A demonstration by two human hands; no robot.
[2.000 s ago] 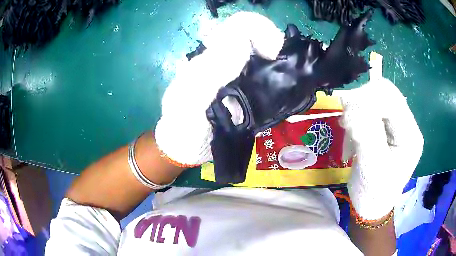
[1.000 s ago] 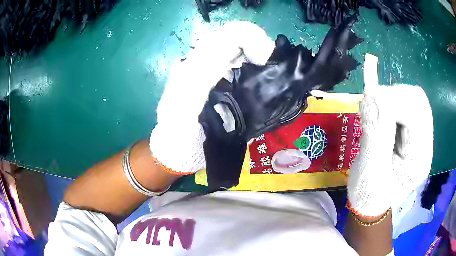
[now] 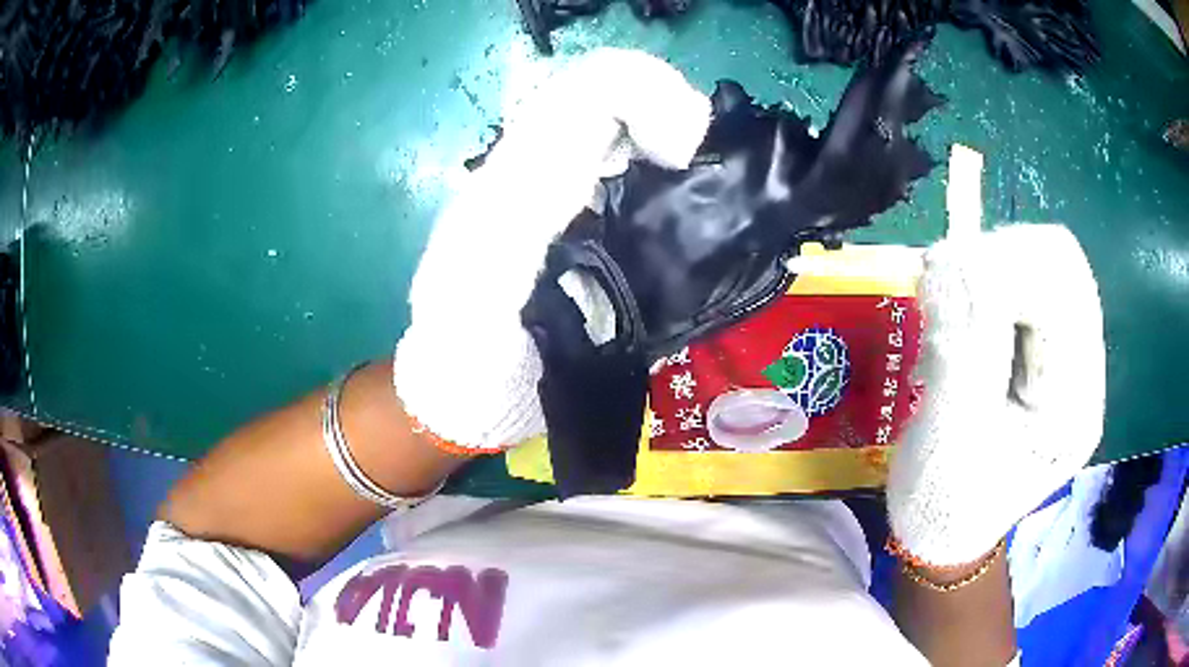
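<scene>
A glossy black pleated piece point(image 3: 711, 209) with a jagged edge is held over the red card's left part. Its plain flat tab point(image 3: 593, 424) hangs down. A dark-ringed opening point(image 3: 589, 308) shows white through it. My gloved left hand point(image 3: 522, 235) is closed on the piece from the left; its inner fingers are hidden. My gloved right hand point(image 3: 998, 378) is curled at the card's right edge. A thin pale applicator point(image 3: 835, 267) runs from it to the piece's lower right edge; its tip is hard to make out. A pale oval point(image 3: 756, 418) lies on the card.
Yellow tape point(image 3: 763, 472) frames the red card point(image 3: 854, 424) on the green table point(image 3: 222, 300). A pale strip point(image 3: 964, 189) stands up behind my right hand. Black heaps lie at the far left point(image 3: 104, 65) and far right point(image 3: 965, 26). Blue surfaces show beside the bench at lower right.
My left hand and the black piece have shifted slightly left and down. My right hand moved right, then back left. The applicator's exposed part has moved up from over the red card.
</scene>
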